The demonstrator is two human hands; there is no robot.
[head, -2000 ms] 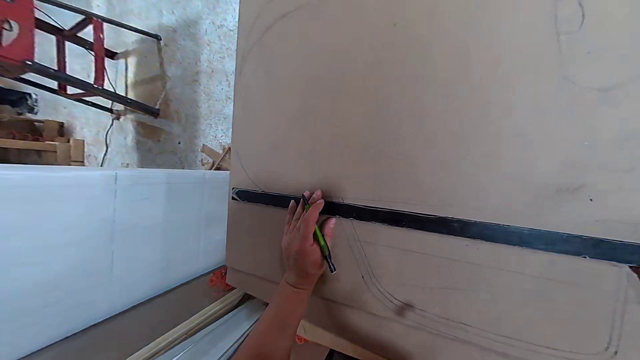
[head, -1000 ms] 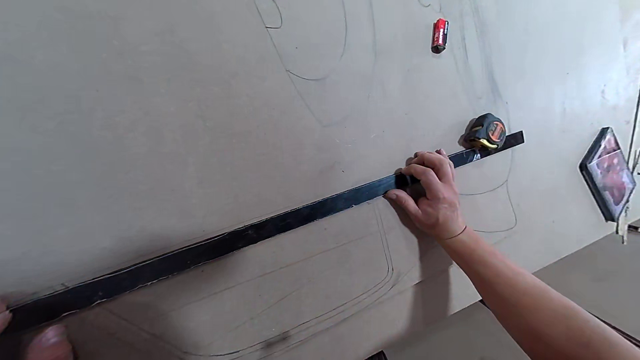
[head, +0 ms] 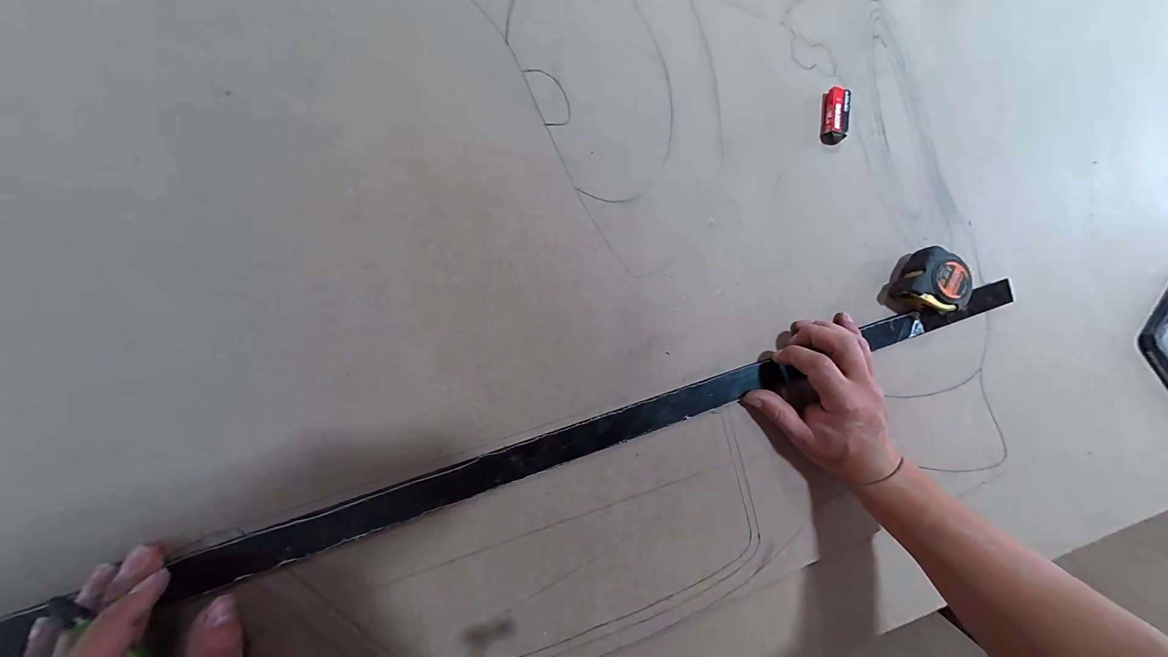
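Note:
A long, flat black strip (head: 511, 461) lies diagonally across a large drawn-on board (head: 365, 274). My right hand (head: 835, 401) grips the strip toward its right end, fingers over the far edge and thumb on the near edge. At the lower left my left hand (head: 151, 607) rests on the strip with fingers and thumb astride it; part of a green thing shows under its fingers, and the hand is cut off by the frame's edge. Beside my right hand, a black tape measure (head: 935, 278) with a yellow-edged blade sits against the strip near its end.
A red and black eraser or small battery-like block (head: 834, 116) lies at the upper right of the board. Pencil curves and straight lines cover much of the surface. A dark-framed object (head: 1157, 338) is cut off at the right edge, and the board's edge runs across the lower right.
The view has swung along the strip since two seconds ago. Both hands keep their places on the strip since one second ago.

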